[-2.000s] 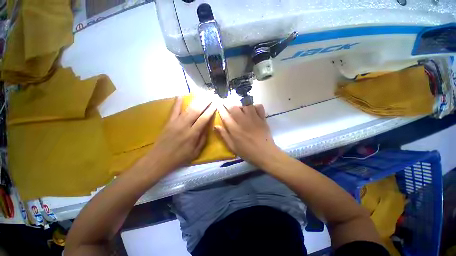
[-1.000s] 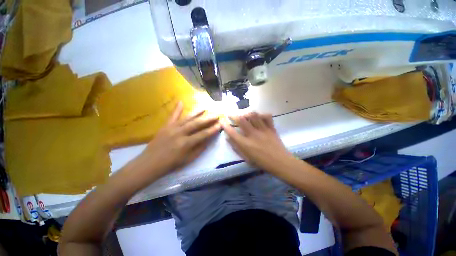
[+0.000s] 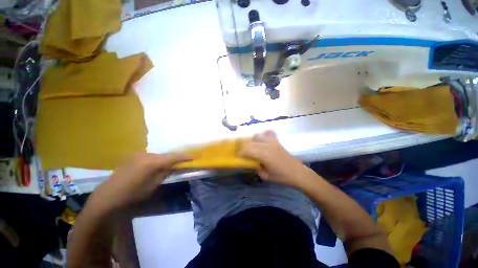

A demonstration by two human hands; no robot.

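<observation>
A yellow fabric piece (image 3: pixel 215 154) is stretched between my hands along the table's front edge, below the sewing machine. It looks folded and is a little blurred. My left hand (image 3: pixel 149 170) holds its left end. My right hand (image 3: pixel 267 152) holds its right end. The presser foot (image 3: pixel 272 89) is under the machine head, with no cloth seen beneath it. The bright lamp washes out the needle area.
A stack of yellow panels (image 3: pixel 91 125) lies left, with a second yellow pile (image 3: pixel 81 31) behind it. A narrow yellow stack (image 3: pixel 419 107) lies right by the machine arm. A blue crate (image 3: pixel 445 209) with yellow pieces stands lower right. Red-handled scissors (image 3: pixel 23 172) are at the left edge.
The fabric piece has come away from the needle area to the front edge and now spans between my hands. My left hand has moved down and left. The whole view has shifted.
</observation>
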